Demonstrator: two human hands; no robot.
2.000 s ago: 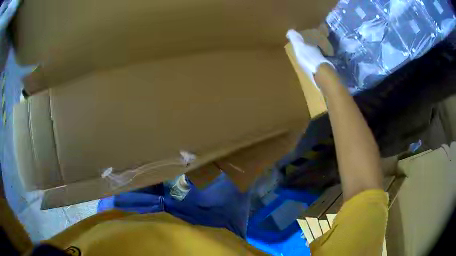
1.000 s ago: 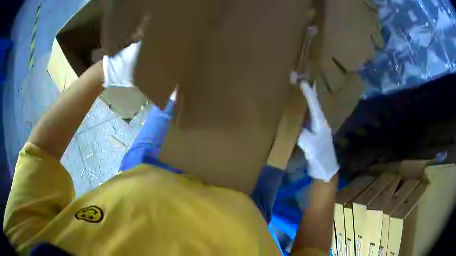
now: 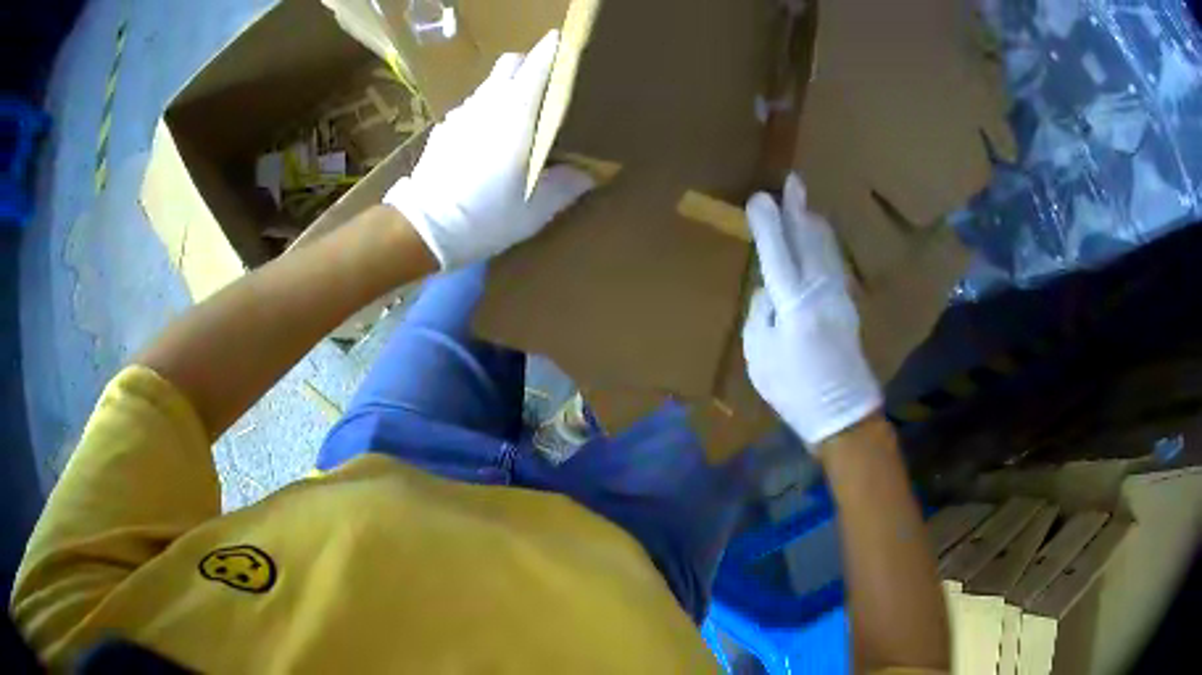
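A brown cardboard box blank (image 3: 620, 277), partly folded, lies over my knees and the pile, with a raised edge at its left and a small tan tab near its middle. My left hand (image 3: 481, 172), in a white glove, holds the raised left edge, with the thumb side low on the board. My right hand (image 3: 807, 317), also gloved, has its fingertips at the blank's right fold beside the tab. Whether it grips the board is hard to tell. A clear plastic carry handle (image 3: 432, 20) shows at the top. The blank's far end is cut off by the frame.
An open scrap carton (image 3: 204, 211) with tan bits stands on the floor at left. A packing carton (image 3: 1160, 567) at lower right holds several folded boxes (image 3: 1041, 580). A plastic-wrapped stack (image 3: 1094, 132) is at upper right. A blue stool (image 3: 791, 633) is below my right forearm.
The large blank has turned and is now partly folded, with its left edge raised. My left hand has moved right onto that edge. My right hand has moved slightly up and left.
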